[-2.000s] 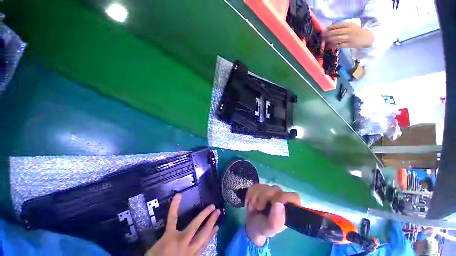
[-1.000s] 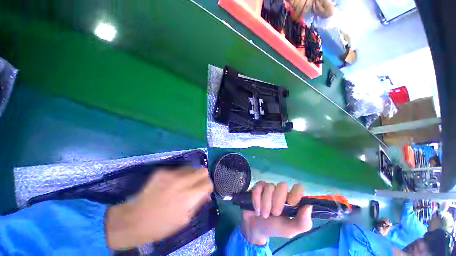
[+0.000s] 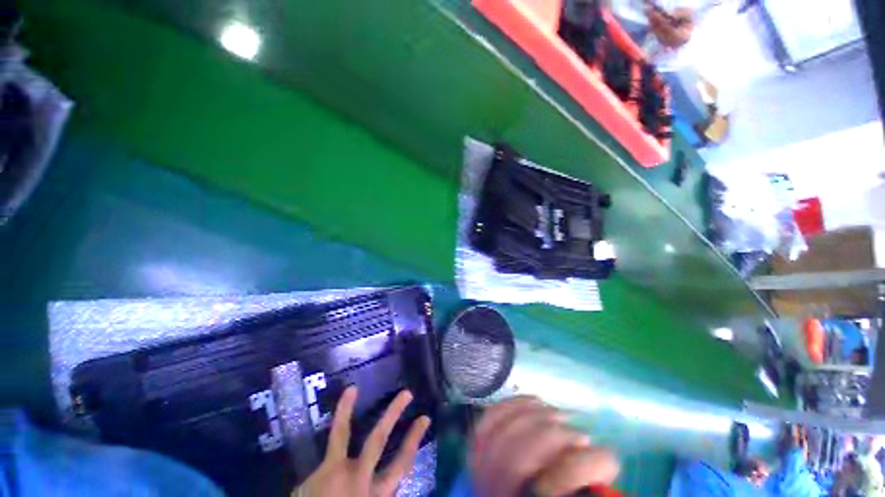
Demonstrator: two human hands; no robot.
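A black plastic housing (image 3: 204, 388) lies on bubble wrap (image 3: 146, 325) at the lower left, with silver brackets and a grey strip (image 3: 294, 408) near its middle. My left hand (image 3: 364, 461) rests on it with fingers spread, cut off by the bottom edge. My right hand (image 3: 534, 447), blurred, is closed around the electric screwdriver (image 3: 600, 490) beside the housing's right end. Only a bit of its orange section shows clearly; its tip is unclear. A round screw dish (image 3: 477, 351) with grainy grey content stands above my right hand.
Another black housing (image 3: 529, 218) lies on bubble wrap farther up the green bench (image 3: 320, 175). An orange-red parts tray (image 3: 582, 82) with black parts stands across the bench, near another person's hand (image 3: 670, 24). A wrapped dark item (image 3: 24, 136) is at the left edge.
My left hand has moved down off the housing's right part and its fingers are now spread. My right hand has turned with the screwdriver, now mostly hidden. The camera view has shifted slightly.
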